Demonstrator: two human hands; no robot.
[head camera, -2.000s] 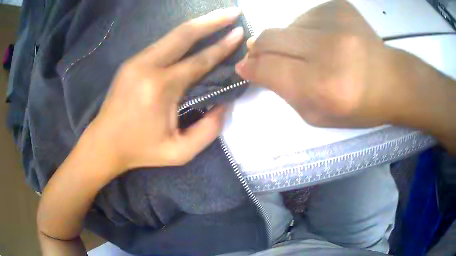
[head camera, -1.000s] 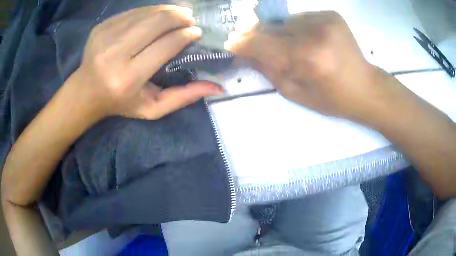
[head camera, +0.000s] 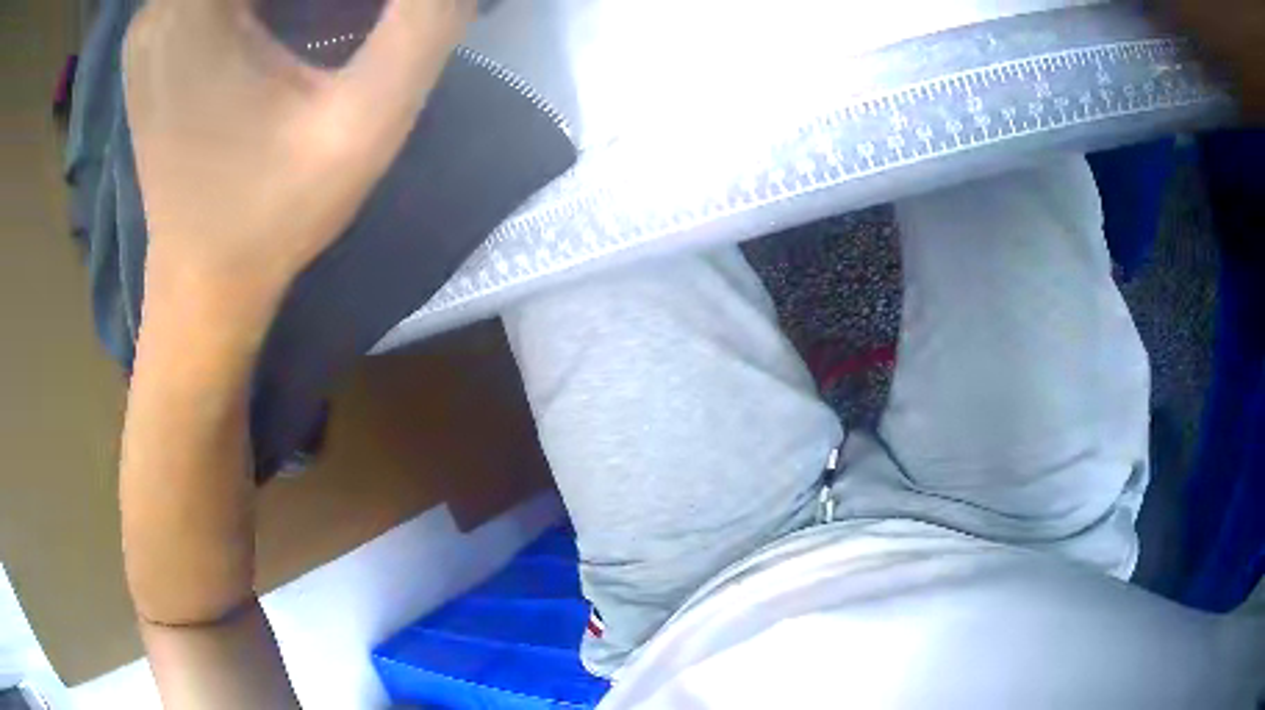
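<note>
The dark grey garment (head camera: 402, 208) lies over the left end of the table's front edge and hangs down at the left. A silvery zipper (head camera: 520, 86) runs along its edge near the top. My left hand (head camera: 236, 125) is over the garment at the upper left, thumb spread from the fingers. Its fingertips are cut off by the top edge, so its hold on the cloth cannot be told. My right hand is out of the picture; a dark blurred shape, perhaps the forearm, shows at the top right corner.
The white table (head camera: 694, 83) has a curved front edge with a ruler strip (head camera: 888, 125). My light grey trousers (head camera: 652, 402) are below it. A brown surface (head camera: 402, 458) and blue items (head camera: 500, 638) are at lower left, with more blue at the right.
The view has shifted down toward the lap. My left hand now sits at the upper left, and my right hand has left the picture. The black snips are out of view.
</note>
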